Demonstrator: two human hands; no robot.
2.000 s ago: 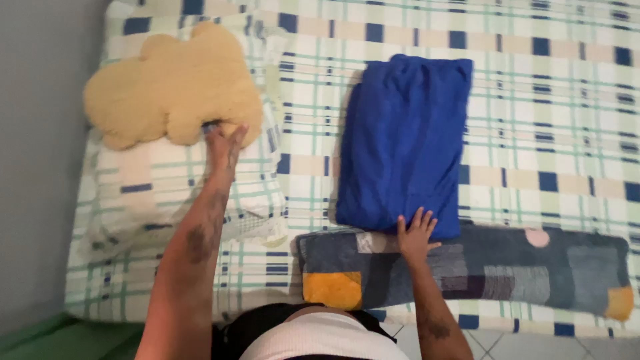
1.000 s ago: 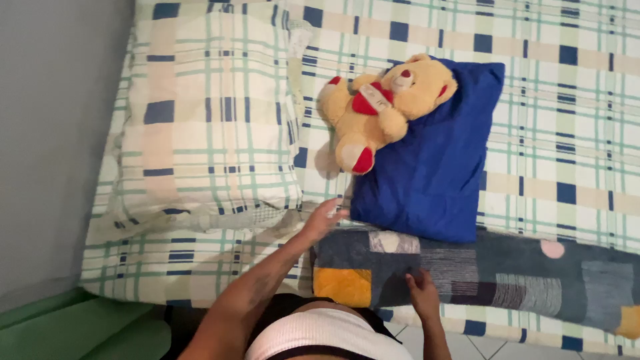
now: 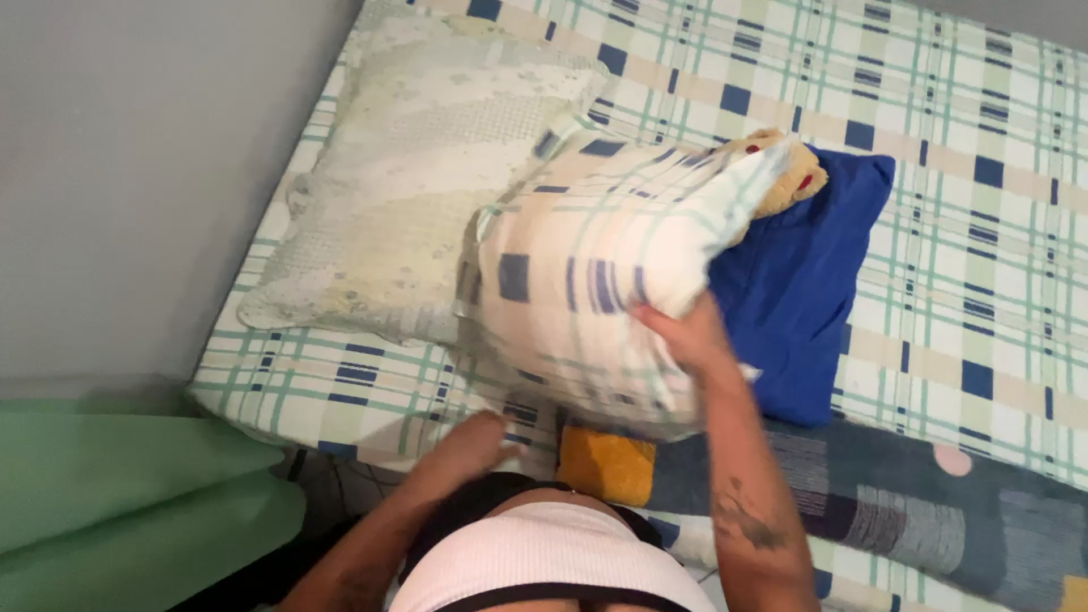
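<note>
My right hand [image 3: 684, 331] grips the right side of a plaid pillow [image 3: 552, 255], which is tilted and slightly blurred. My left hand [image 3: 480, 438] is off the pillow, low over the bed's near edge; motion blur hides how its fingers are set. Left of the plaid pillow lies a pale patterned pillow [image 3: 382, 204] with a ruffled border. Behind the lifted pillow a tan teddy bear [image 3: 799, 174] shows only in part, on a folded blue cloth [image 3: 790, 289].
The bed has a plaid sheet [image 3: 901, 263]. A dark patchwork textile [image 3: 892, 510] with orange patches lies along its near edge. A grey wall [image 3: 153, 170] rises at the left, and green fabric [image 3: 127, 484] hangs at the lower left.
The plaid pillow has come up and to the right in my right hand, uncovering the pale pillow. It now partly hides the bear. My right hand has left the patchwork textile.
</note>
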